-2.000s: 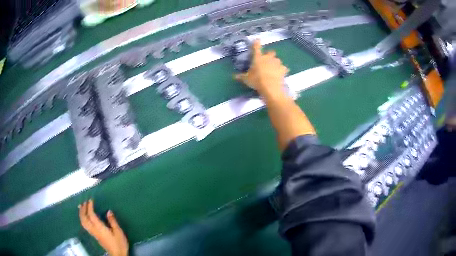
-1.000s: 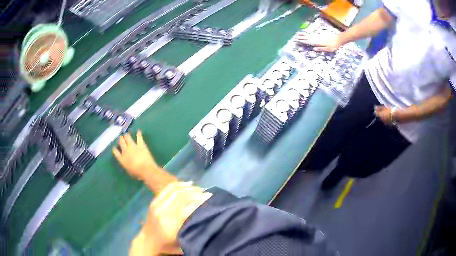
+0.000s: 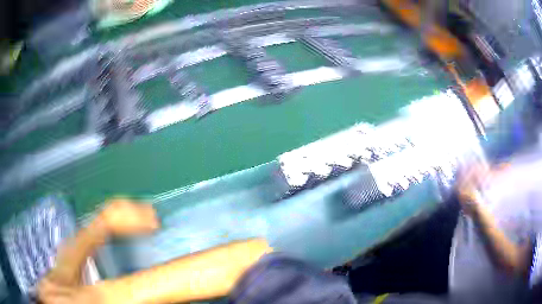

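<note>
Everything is blurred. My left hand (image 3: pixel 126 217) is above the bench's near edge at lower left, its fingers not distinct. My right forearm reaches across the bottom to the left; my right hand (image 3: pixel 62 291) is low at the left, overlapping the left wrist and partly cut off. Whether either holds anything is unclear. A grey ribbed bundle (image 3: pixel 37 240) lies beside them at far left. Stacked notched strips (image 3: pixel 113 101) stand across the pale rails at left. Loaded strips (image 3: pixel 189 90) and a thicker stack of loaded strips (image 3: pixel 264 68) lie further right.
Bright stacks of loaded strips (image 3: pixel 327 155) stand near the front edge, right of centre. Another person's hand (image 3: pixel 472 178) is near a glaring white area at right. Orange machine parts (image 3: pixel 443 41) are at upper right. Part of a fan (image 3: pixel 128 7) shows at top left.
The view has swung, shifting the bench layout. My hands have moved from the rails to the lower left beside the ribbed bundle. The other person now appears at the right edge.
</note>
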